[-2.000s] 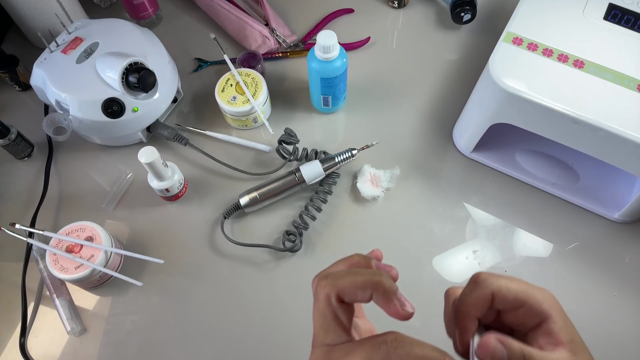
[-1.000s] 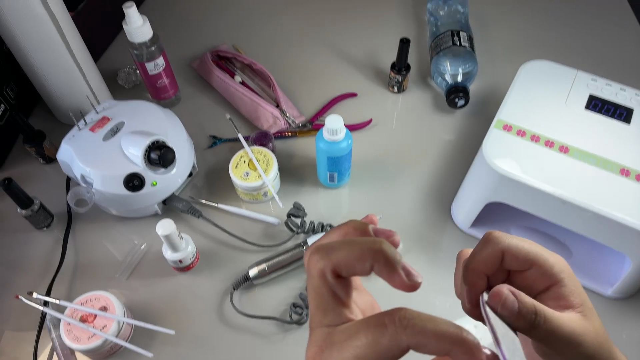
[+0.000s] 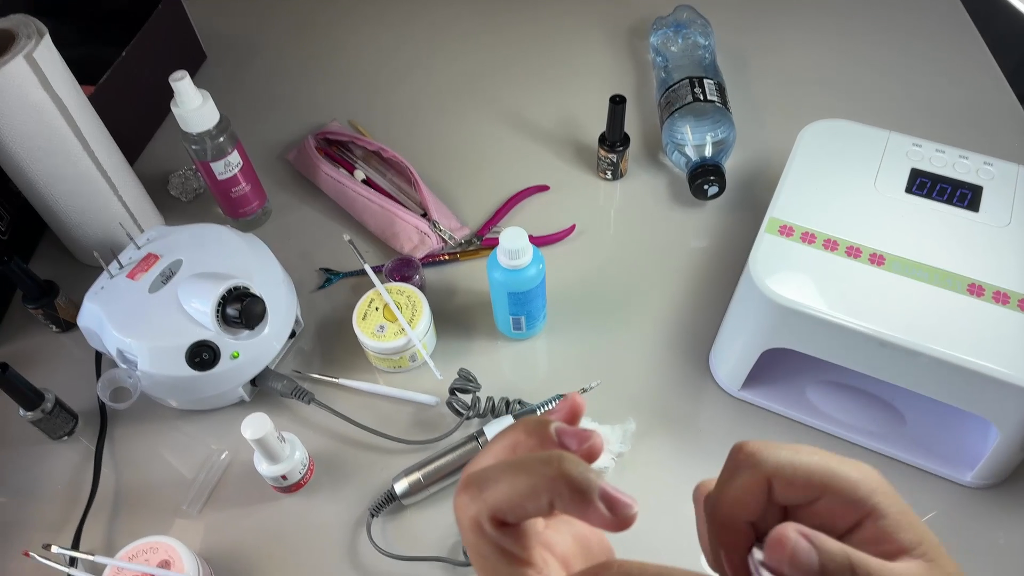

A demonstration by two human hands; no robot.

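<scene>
My left hand (image 3: pixel 544 496) is at the bottom centre, palm up with its fingers curled and apart, and nothing shows in it. It partly covers the metal nail drill handpiece (image 3: pixel 448 468) and a white cotton piece (image 3: pixel 614 444). To its right, my right hand (image 3: pixel 816 512) pinches a thin, pale, flat object (image 3: pixel 758 560) between thumb and fingers; most of it is hidden. A blue liquid bottle (image 3: pixel 518 292) and a yellow-lidded jar (image 3: pixel 394 324) with a thin brush across it stand beyond the hands.
A white nail lamp (image 3: pixel 880 296) stands at the right. At the left are the drill's control unit (image 3: pixel 192 320), a top coat bottle (image 3: pixel 277 456) and a pink jar (image 3: pixel 156 556). Farther back lie a pink pouch (image 3: pixel 376 184), pink-handled nippers (image 3: pixel 512 210) and a water bottle (image 3: pixel 693 104).
The view has shifted toward the back of the table. The thin object in my right hand, showing at more length one second ago, is now mostly hidden.
</scene>
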